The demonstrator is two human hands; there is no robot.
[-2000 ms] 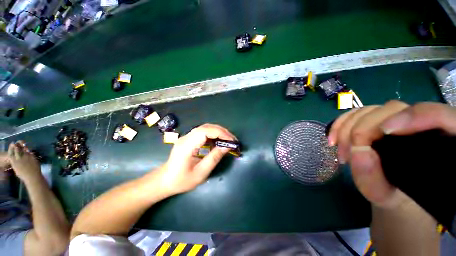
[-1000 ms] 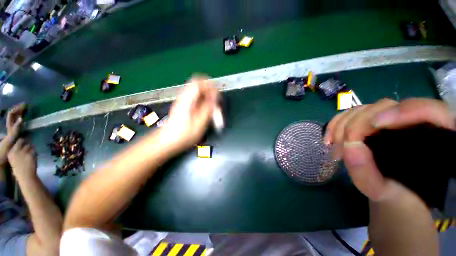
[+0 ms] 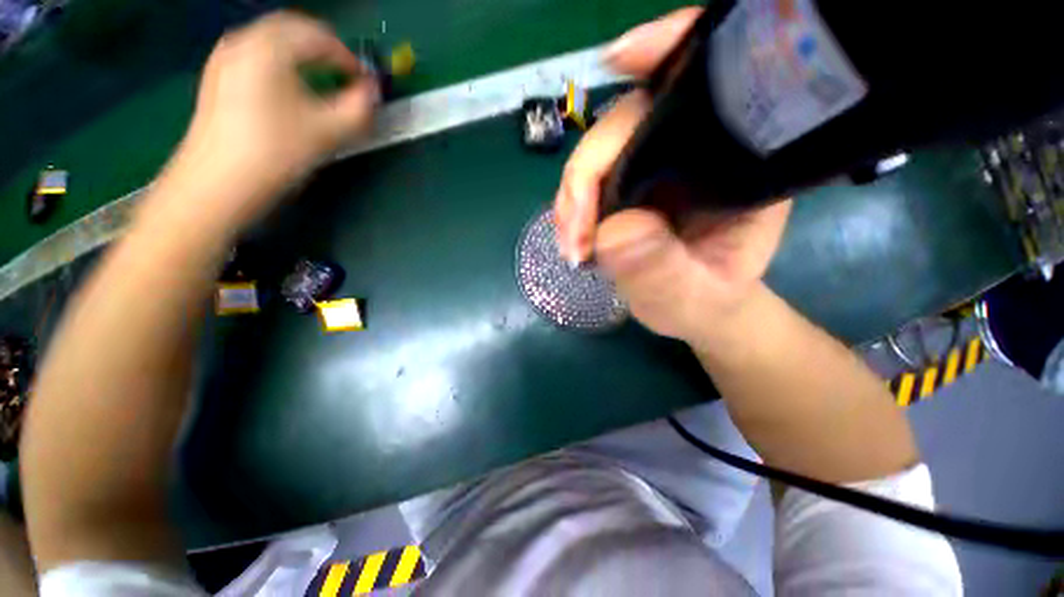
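Note:
My left hand point(image 3: 266, 103) is blurred over the green belt beyond the rail. Its thumb and fingertips are at a dark device point(image 3: 373, 72) with a yellow-edged battery; whether they grip it is unclear. My right hand point(image 3: 671, 251) holds the large black electric screwdriver point(image 3: 922, 70), which has a white label; its tip is hidden. The round grey screw tray point(image 3: 566, 283) lies below my right fingers, partly covered. A device housing point(image 3: 309, 282) with a yellow-edged battery point(image 3: 341, 314) lies on the bench, and another battery point(image 3: 237, 299) shows beside my left forearm.
A pale rail point(image 3: 449, 105) separates bench and belt. Another device point(image 3: 543, 125) lies by the rail, and one point(image 3: 44, 201) on the belt at left. Trays of small parts point(image 3: 1027, 192) stand far right. A black cord point(image 3: 840, 492) crosses by my right forearm. A dark parts pile is at the left edge.
The view has swung right. My left hand has moved from the bench across the rail to the belt. My right hand still holds the screwdriver, now higher in the picture with its label showing.

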